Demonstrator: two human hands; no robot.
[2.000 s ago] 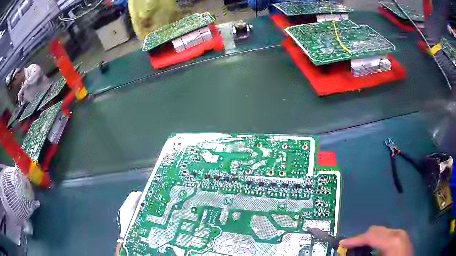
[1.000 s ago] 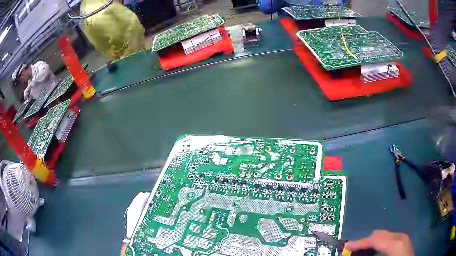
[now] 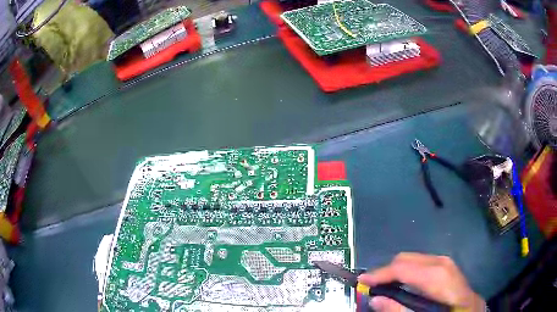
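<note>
A large green circuit board (image 3: pixel 232 244) lies solder side up on a red pad (image 3: pixel 332 171), whose corner shows at the right. My bare right hand (image 3: pixel 421 283) holds a soldering iron (image 3: pixel 339 272) by its black, yellow-banded handle. The iron's dark tip is at a silvery patch near the board's right edge. My left hand (image 3: pixel 104 262), in a white glove, is at the board's left edge. Only a strip of it shows, and its fingers are hidden by the board.
Side cutters (image 3: pixel 432 177) lie right of the board, beside the iron stand (image 3: pixel 502 207) and a blue stick (image 3: pixel 520 210). Farther right are a fan (image 3: pixel 545 108) and ribbed hose (image 3: pixel 488 39). Beyond, boards (image 3: pixel 351 27) sit on red pads (image 3: pixel 366 72) on the conveyor (image 3: pixel 201 109). Red post (image 3: pixel 27 91) at left.
The whole view has shifted right, so the boards, cutters and stand appear farther left, and the right fan and blue stick now show. The iron stays at about the same patch.
</note>
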